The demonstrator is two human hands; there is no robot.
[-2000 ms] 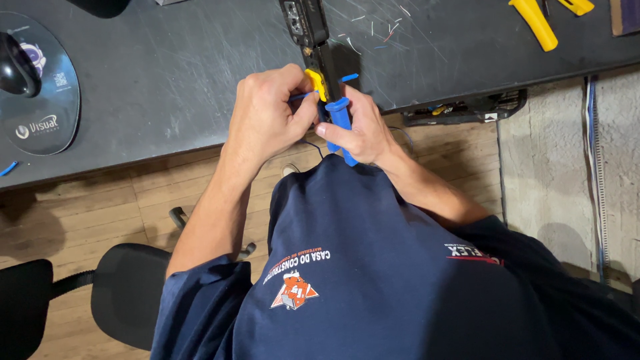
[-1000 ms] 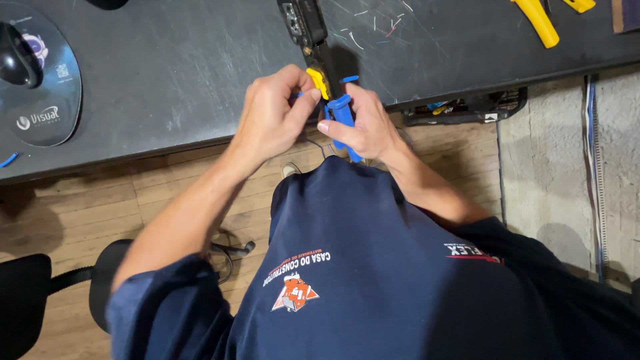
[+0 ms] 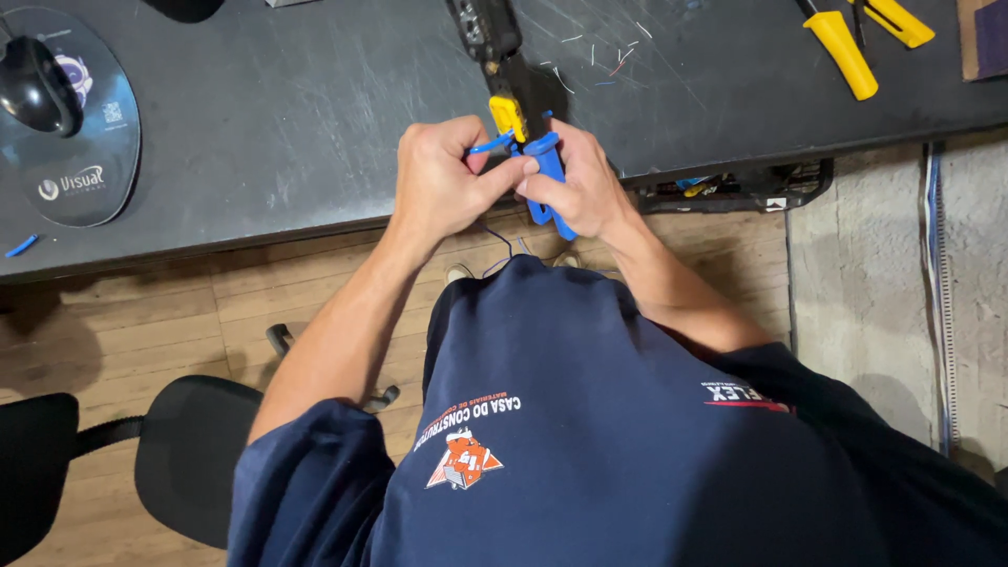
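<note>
My right hand (image 3: 579, 181) is closed around the blue handles (image 3: 561, 189) of a black hand tool that looks like a wire stripper. Its dark head (image 3: 490, 35) points away over the desk, and a yellow part (image 3: 508, 118) sits just above the handles. A blue cable (image 3: 490, 145) runs from the yellow part to my left hand (image 3: 453, 169), which grips it, with the thumb reaching to the blue handles. Where the cable ends at the tool is hard to make out.
Wire scraps (image 3: 617, 66) lie on the dark desk (image 3: 299, 102) beyond my hands. Yellow-handled pliers (image 3: 844, 57) rest at the right. A computer mouse (image 3: 38, 87) is on a mouse pad (image 3: 94, 150) at the left, near a blue cable piece (image 3: 21, 246). A black chair (image 3: 193, 457) stands below.
The blue cable now shows between my left hand and the yellow part. My left thumb has come over to the blue handles, where a gap showed a second ago.
</note>
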